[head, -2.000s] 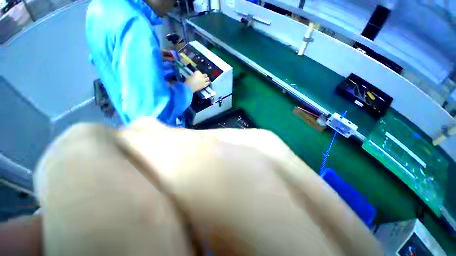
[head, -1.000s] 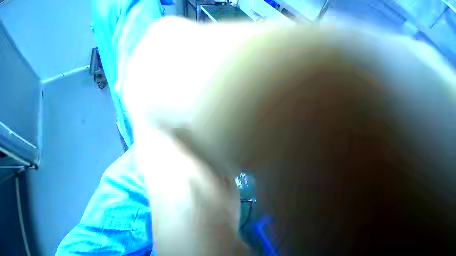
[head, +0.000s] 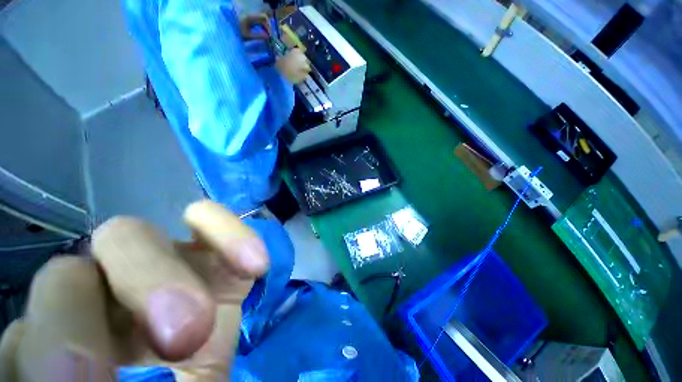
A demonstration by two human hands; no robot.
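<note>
My left hand point(head: 149, 298) is large, close to the camera and partly blurred at the lower left. Its fingers are curled and apart, and I see nothing held in it; its inner side is partly hidden. My right hand is not in view. Nearest on the bench, a black tray point(head: 345, 195) holds scattered silvery leaded pieces and a small white slip. Clear bags of parts point(head: 374, 242) with white labels lie beside it. Dark-handled pliers or cutters point(head: 394, 291) lie between the bags and a blue bin point(head: 516, 287).
A person in a blue smock point(head: 217, 97) works at a white-grey machine point(head: 329, 127) beyond the tray. A metal chute point(head: 478, 354) slants over the bin. A tool box point(head: 574, 144) and green circuit board point(head: 617, 257) are at right. A blue coiled cord point(head: 493, 239) crosses the bin.
The hand that covered much of the view has moved to the lower left. The tray, bags, pliers or cutters and blue bin are now uncovered.
</note>
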